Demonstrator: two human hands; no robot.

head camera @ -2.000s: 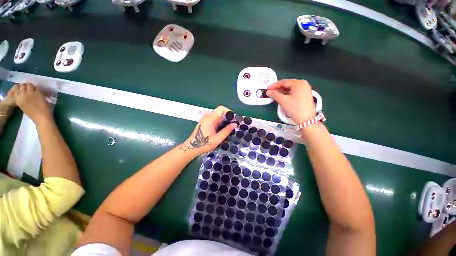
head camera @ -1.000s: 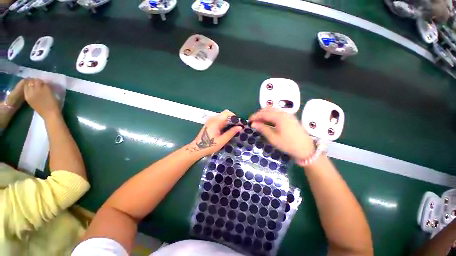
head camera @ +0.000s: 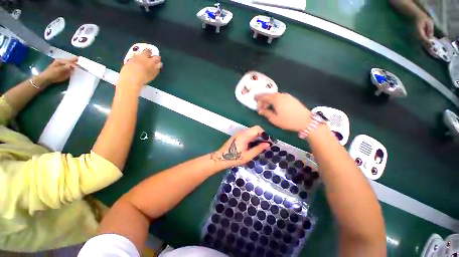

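Note:
My left hand [head camera: 245, 147] pinches the top end of a clear pad sheet [head camera: 272, 173] with rows of round black pads. More rows lie below it on a larger shiny pad sheet [head camera: 251, 213] on the bench. My right hand [head camera: 284, 111] is over the lower right edge of a white housing cover [head camera: 250, 84] on the belt, fingertips at the cover. Whether a pad is between the fingers cannot be told. A second cover [head camera: 338, 120] is partly behind my right wrist. A third cover [head camera: 369, 156] lies to its right, by the metal rail.
A neighbour's hand [head camera: 141, 68] in a yellow sleeve is on another cover at the left; a white strip [head camera: 75, 105] lies by them. Open housings with blue parts [head camera: 266, 27] stand farther across the belt. Stacked covers [head camera: 445, 247] are at the lower right. A person's hand is at the upper right.
My right hand has moved from the pad sheet to the cover on the belt. The covers and open housings have shifted right in view. The neighbour's hand has reached onto a cover.

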